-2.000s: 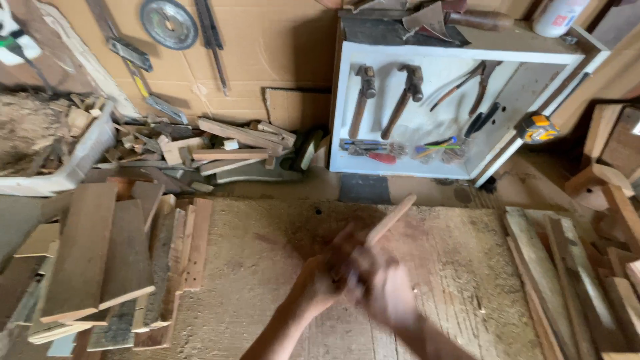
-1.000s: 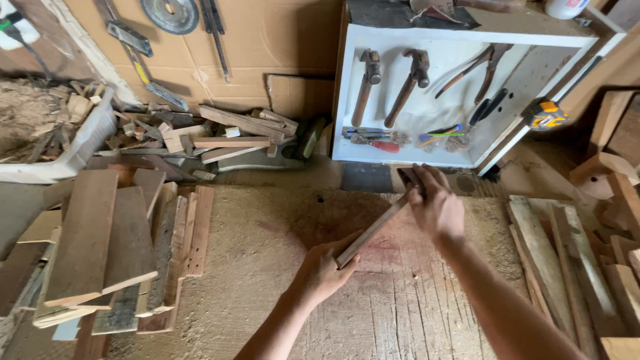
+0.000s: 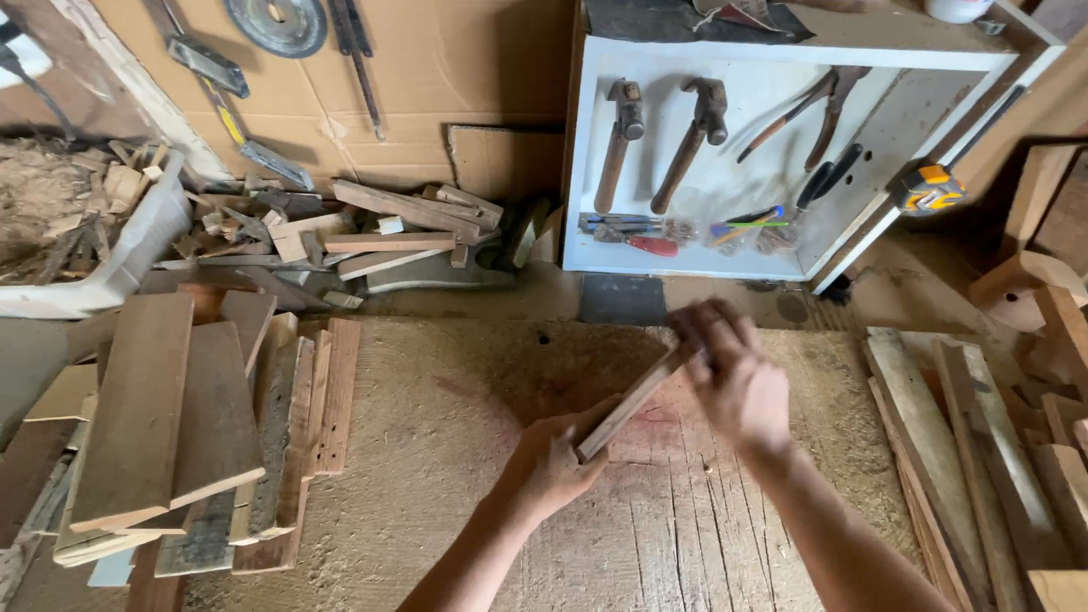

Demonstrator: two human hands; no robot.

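A narrow wooden strip (image 3: pixel 633 406) slants up to the right above the worn wooden bench top (image 3: pixel 408 510). Around its lower end my left hand (image 3: pixel 557 463) is closed, the thumb near the edge. My right hand (image 3: pixel 727 374), blurred, is at the strip's upper end with bent fingers; whether it also holds something small there cannot be told. Behind the hands a dark flat square piece (image 3: pixel 623 299) lies at the bench's back edge.
Stacked boards (image 3: pixel 136 408) lie left, more planks (image 3: pixel 926 450) right. Wood offcuts (image 3: pixel 382 221) and a white tub of shavings (image 3: pixel 161 221) are at the back left. A white cabinet (image 3: pixel 574 246) holds a claw hammer (image 3: pixel 699 140), another hammer and pincers; a tape measure (image 3: pixel 931 189) hangs beside it.
Two seconds ago both hands were close together, with the strip pointing up to the right. They are now apart, the left at the strip's lower end and the right at its upper end.
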